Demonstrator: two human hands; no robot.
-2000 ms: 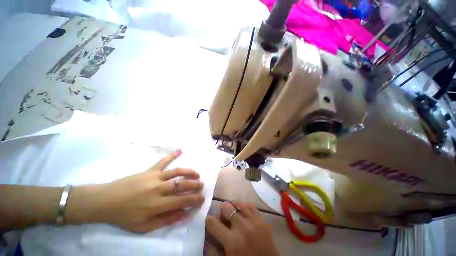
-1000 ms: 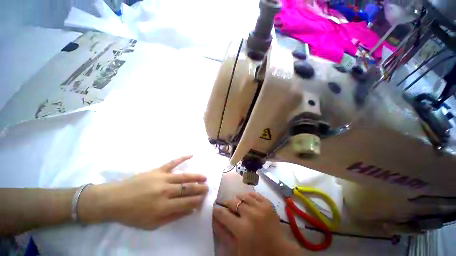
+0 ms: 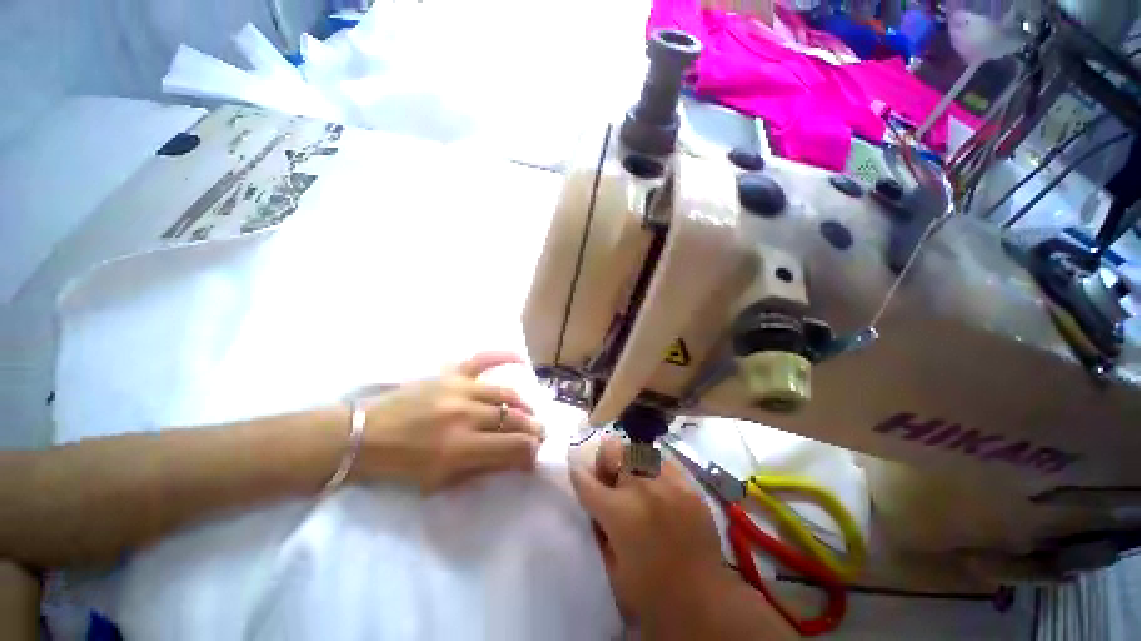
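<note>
The large white garment piece lies left of and under the needle area, overexposed, its near part bunched. My left hand lies on it with bent fingers close to the presser foot; whether it pinches cloth is unclear. My right hand is at the cloth's right edge, just in front of the needle area, its fingertips partly behind the tension knob. The cream sewing machine stands over the cloth. The needle itself cannot be made out.
Scissors with red and yellow handles lie right of my right hand, blades toward the needle. A white cut piece lies beside them. Bright pink fabric and a white fabric pile are at the back. Stacked layers hang at the lower right.
My left hand has moved right and slightly up, its fingers now bent. My right hand has moved up and right toward the needle area. The near cloth is now bunched.
</note>
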